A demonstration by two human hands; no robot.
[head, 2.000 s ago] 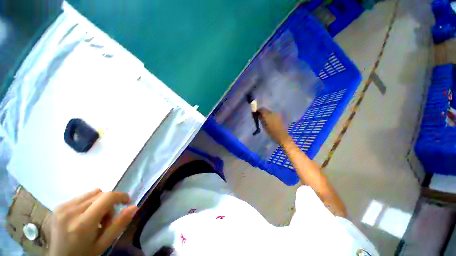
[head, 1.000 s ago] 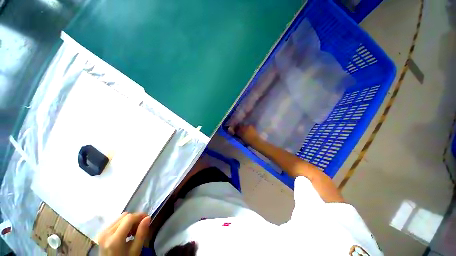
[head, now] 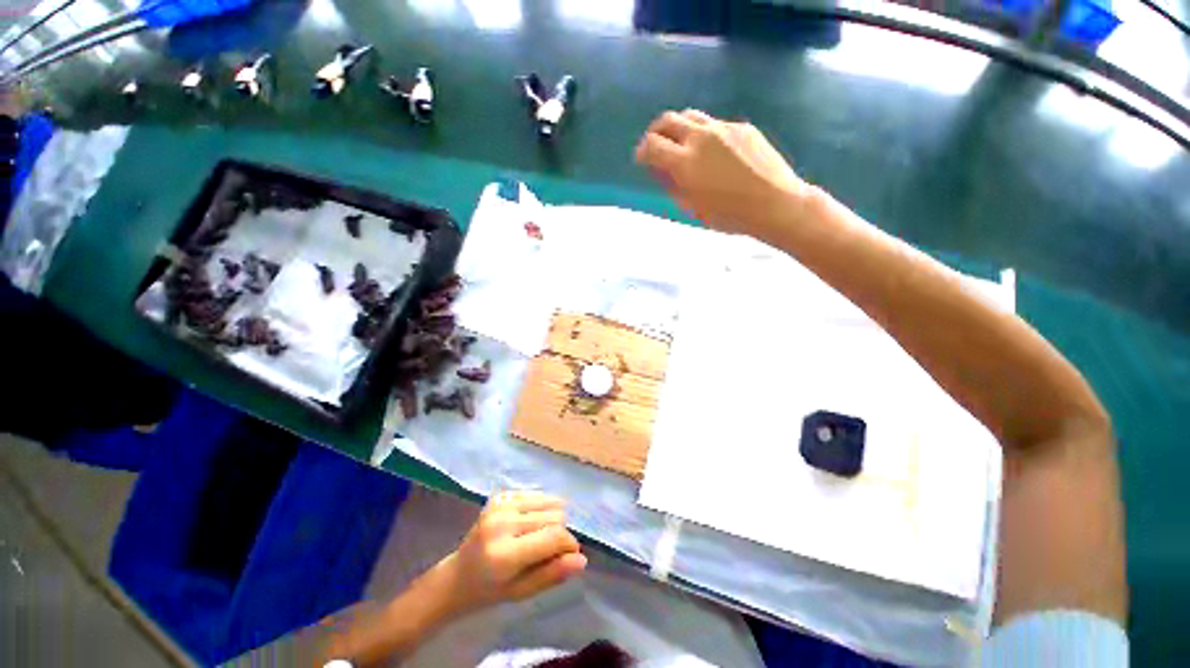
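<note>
My right hand (head: 715, 167) is stretched over the far side of the bench, above the dark conveyor, with curled fingers; no object shows in it. My left hand (head: 522, 546) is loosely closed at the near bench edge; whether it pinches something small is hidden. A black holding block (head: 833, 444) sits on the white work board (head: 770, 352), and nothing shows mounted on it. A cardboard pad (head: 626, 437) with brown spots and a small white dish (head: 596, 380) lies left of the board. A black-and-white product (head: 548, 110) lies on the conveyor, left of my right hand.
A black parts tray (head: 450, 242) with a white liner holds many dark parts, and a heap of dark parts (head: 431, 342) lies beside it. Several more products lie along the conveyor (head: 731, 72) at the far left. Blue crates or seats (head: 307, 548) show below the bench.
The view has turned from the blue crate to the bench and conveyor. My right hand has left the crate and is over the conveyor side. The product it held earlier no longer shows in it.
</note>
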